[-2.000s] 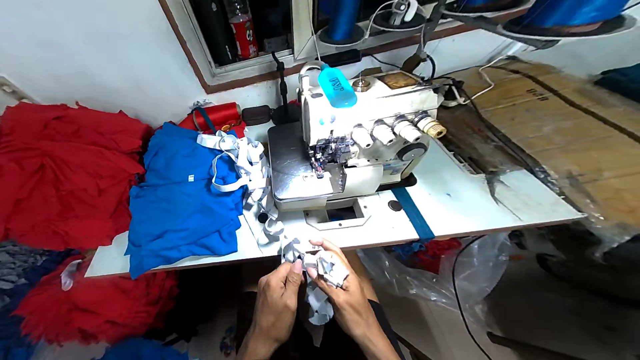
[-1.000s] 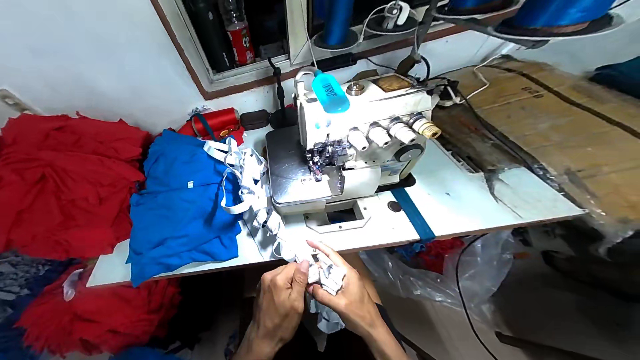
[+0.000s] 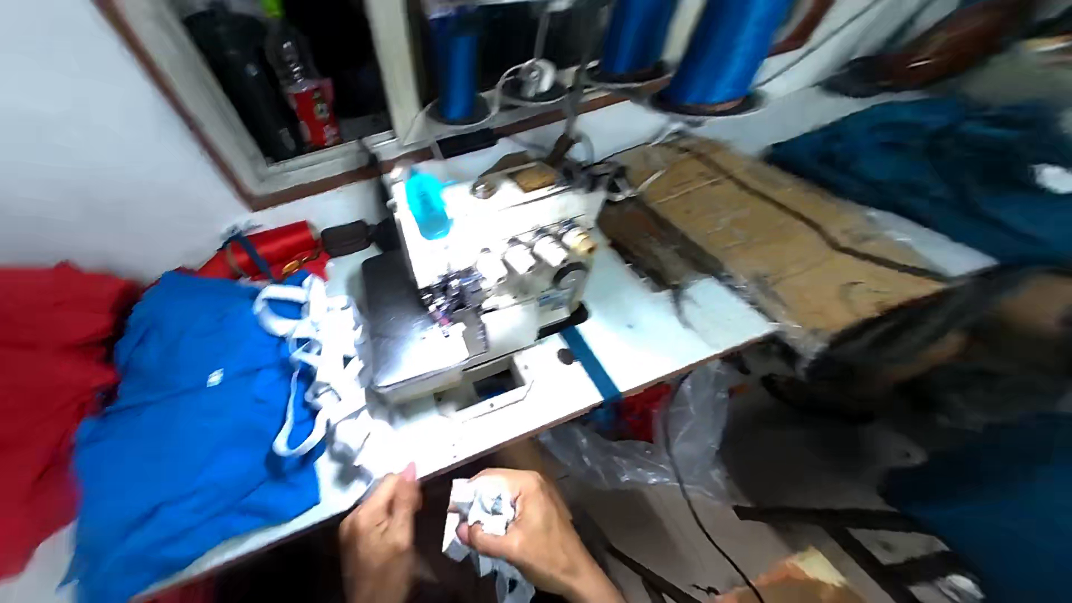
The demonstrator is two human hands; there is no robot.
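Observation:
My right hand [image 3: 523, 523] is closed around a bunch of white fabric strips [image 3: 490, 507], whose loose ends hang below it, in front of the table edge. To its left, my left hand [image 3: 381, 519] is at the table's front edge, blurred; whether it holds part of the white strip beside it cannot be told. More white strips [image 3: 335, 343] lie looped on the table, over the edge of a blue fabric pile [image 3: 193, 419]. Behind the hands stands a white overlock sewing machine [image 3: 502, 260] with a light-blue tag-like piece [image 3: 428, 205] on top.
Red fabric [image 3: 50, 394] lies at the far left, a red thread cone [image 3: 272, 251] behind the blue pile. Large blue thread cones [image 3: 729, 50] stand above the machine. Cardboard [image 3: 779, 226] covers the right side. A plastic bag [image 3: 620, 456] hangs below the table. A blurred person [image 3: 963, 352] is at the right.
My hands have come apart; they were together on the white strips before. The bunch is now in my right hand. The view has turned to the right, bringing in a person.

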